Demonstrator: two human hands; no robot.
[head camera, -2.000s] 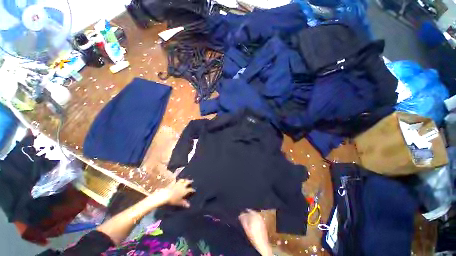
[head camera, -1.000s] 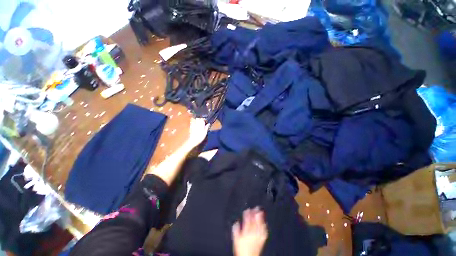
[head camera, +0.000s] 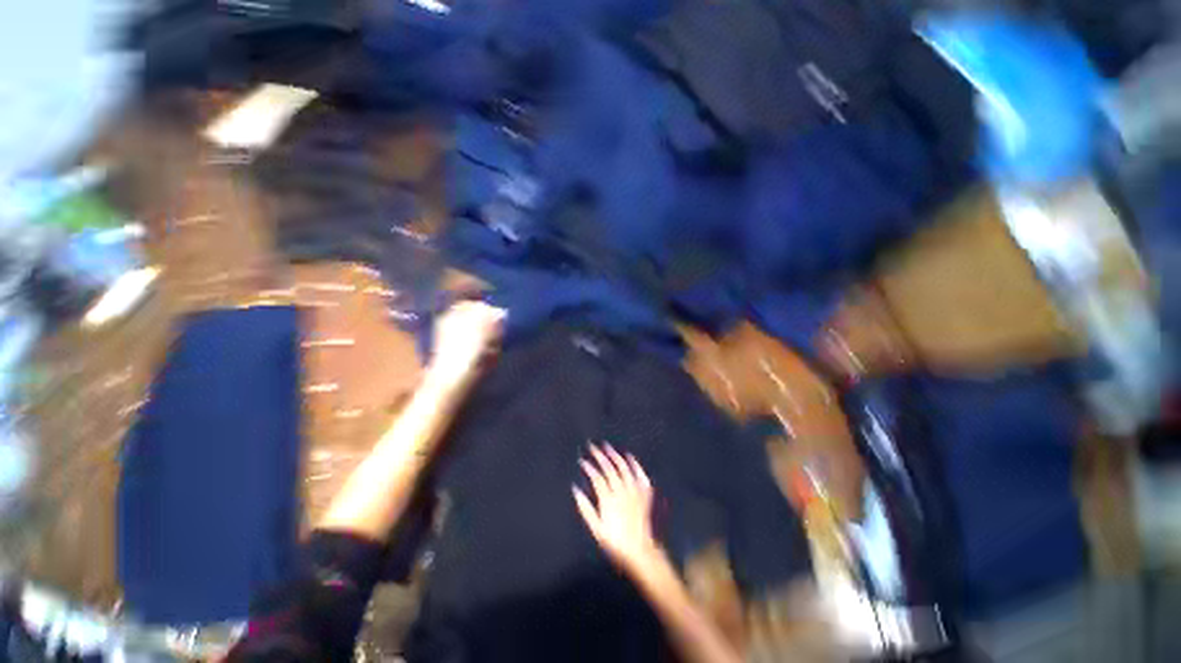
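Observation:
The whole view is blurred by motion. A black short-sleeved top (head camera: 557, 531) lies on the table in front of me. My right hand (head camera: 619, 503) rests on it with the fingers spread. My left hand (head camera: 469, 330) is beyond the top's left shoulder, at the near edge of the hanger bundle (head camera: 343, 194). Its fingers look curled, but whether they hold a hanger cannot be made out. A folded navy piece (head camera: 214, 460) lies flat at the left.
A large heap of navy and black garments (head camera: 609, 168) covers the far side. A brown cardboard box (head camera: 978, 292) and a blue plastic bag (head camera: 1036, 97) are at the right. A folded navy stack (head camera: 1010, 479) lies at the right edge. Blurred small items stand at the far left.
The view has swung and blurred. My left hand has moved from the top out to the hangers. My right hand has moved up onto the top's middle, fingers now spread.

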